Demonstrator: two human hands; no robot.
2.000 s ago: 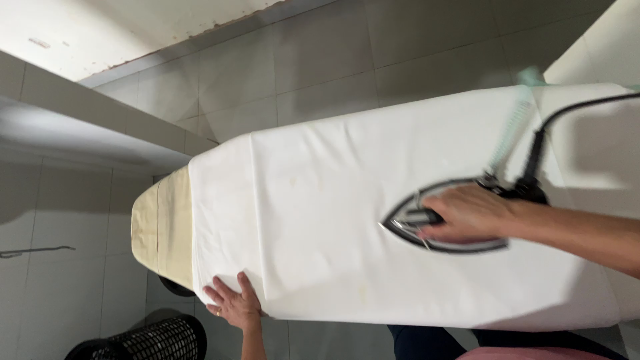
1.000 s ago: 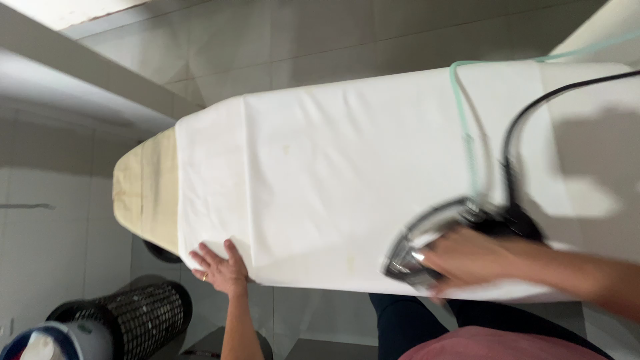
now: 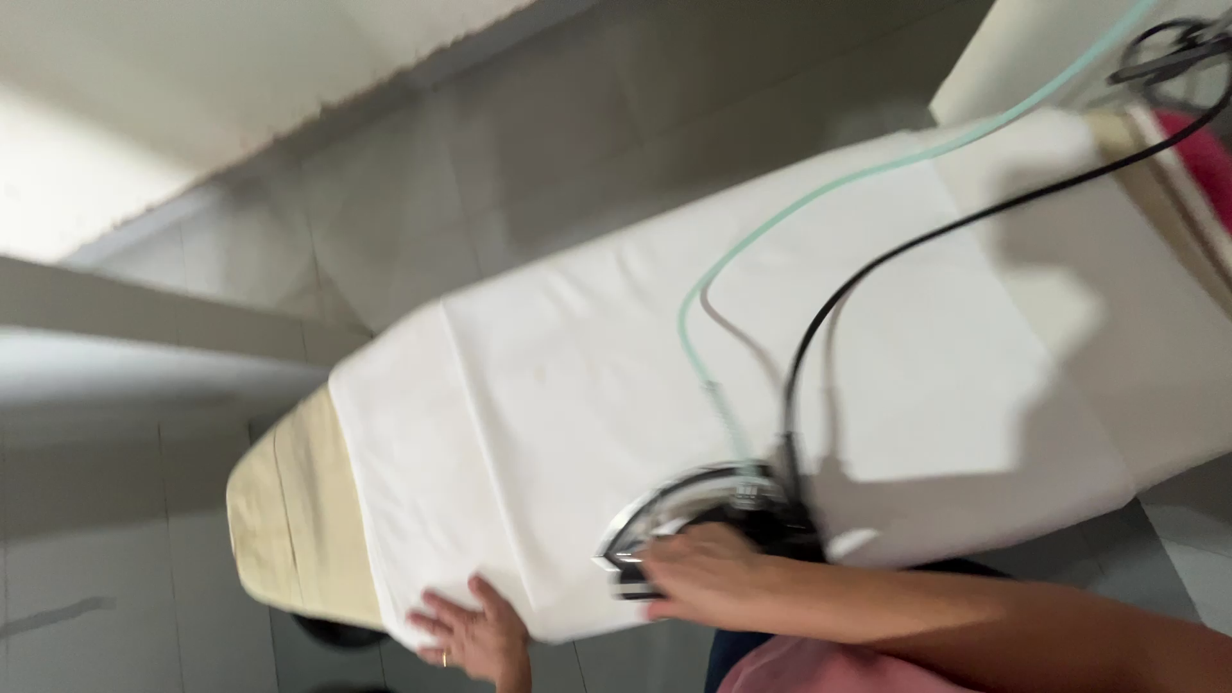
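Observation:
A white cloth lies over an ironing board, whose beige padded end shows at the left. My right hand grips the handle of a steam iron near the cloth's front edge, its tip pointing left. A green hose and a black cord run from the iron's back to the upper right. My left hand, with a ring on one finger, rests fingers apart at the front edge of the cloth, left of the iron. A crease crosses the cloth above it.
A pale wall ledge stands left of the board, over a grey tiled floor. At the right end are folded beige and red fabrics and a black wire-like object. A dark round thing shows below the beige end.
The iron in my right hand has moved toward the front edge and then left, nearer my left hand. My left hand stays at the front edge. The view has turned and shifted.

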